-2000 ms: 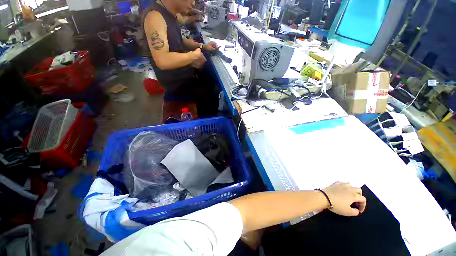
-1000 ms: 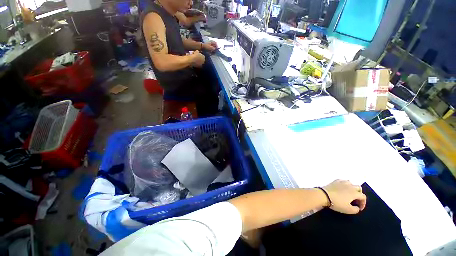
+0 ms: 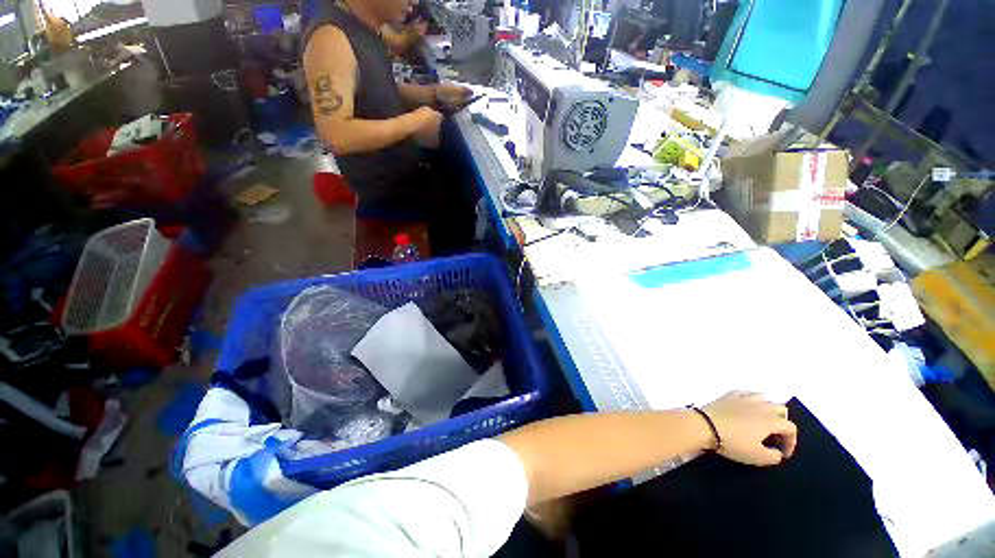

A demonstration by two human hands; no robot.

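Observation:
My left hand (image 3: 755, 429) rests, fingers curled, on the far left part of a black fabric panel (image 3: 786, 501). The panel lies on the white machine table (image 3: 698, 338) and runs over its front edge to the bottom of the picture. The undersides of my fingertips are hidden, so I cannot tell if they pinch the fabric. My right hand is not in view. A pale grey part with dark marks shows at the bottom right corner, cut off.
A blue plastic crate (image 3: 376, 449) with clear plastic and a grey piece stands left of the table. Beyond are a taped cardboard box (image 3: 786, 196), another machine (image 3: 584, 125), and a person in a dark sleeveless top (image 3: 376, 98). Red crates (image 3: 136, 316) stand on the floor.
My left hand and the black panel have hardly moved. The other person's arms and upper body have shifted slightly.

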